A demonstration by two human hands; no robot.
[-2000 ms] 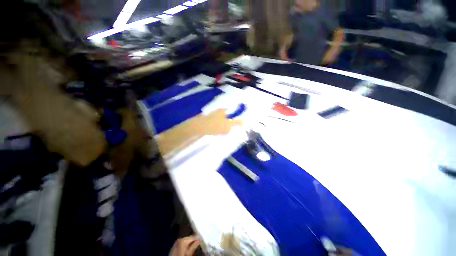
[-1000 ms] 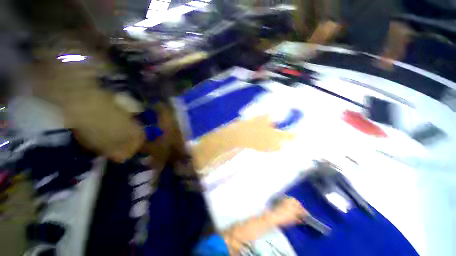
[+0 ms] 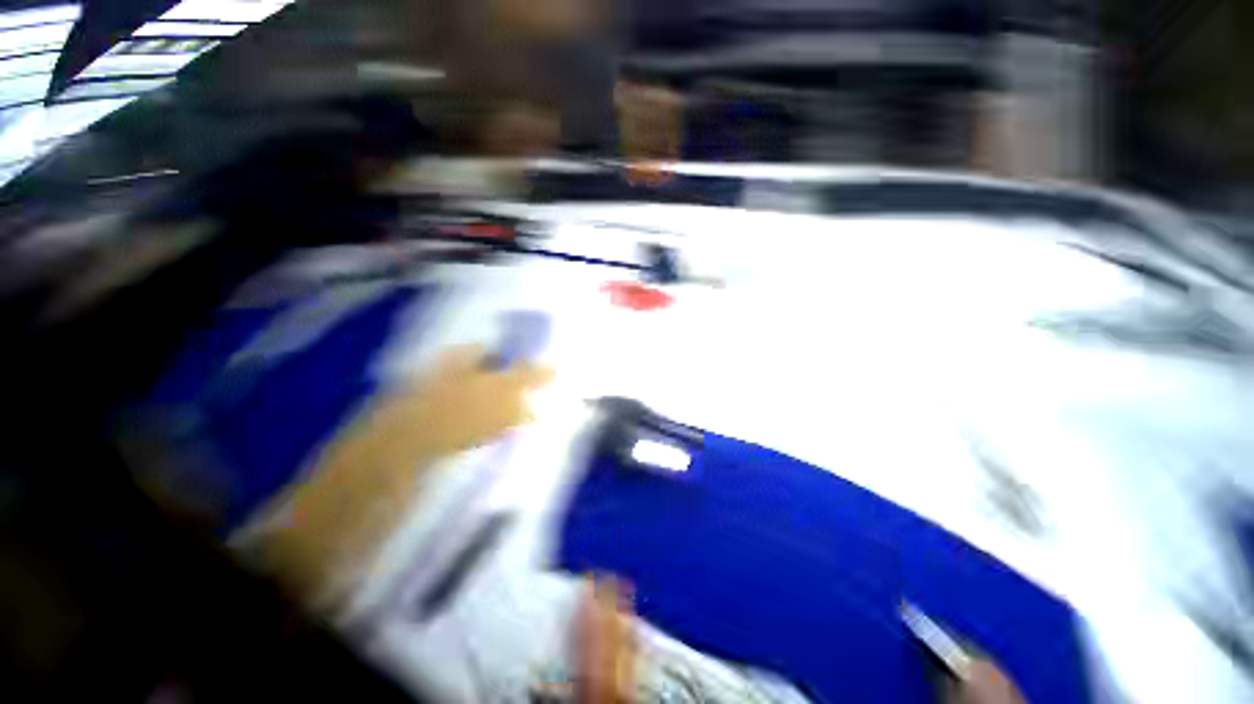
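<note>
The blue fabric lay lies across the white table in front of me. A pale shiny block with a dark part behind it sits on its narrow far end. A narrow grey bar lies on the white surface left of the lay. My left hand is blurred at the lay's near edge, partly cut off by the bottom of the picture; its grip is unclear. My right hand is cut off at the bottom right, holding a narrow silvery tool over the blue cloth; the tool's type is unclear.
Tan sheets and blue pieces lie at the left. A red piece and a small dark block lie farther back. Dark strips run along the far edge. A person's arm shows beyond the table.
The grey bar was on the blue lay and now lies left of it. My left hand reached to the bar, then came back toward me. The view has swung right.
</note>
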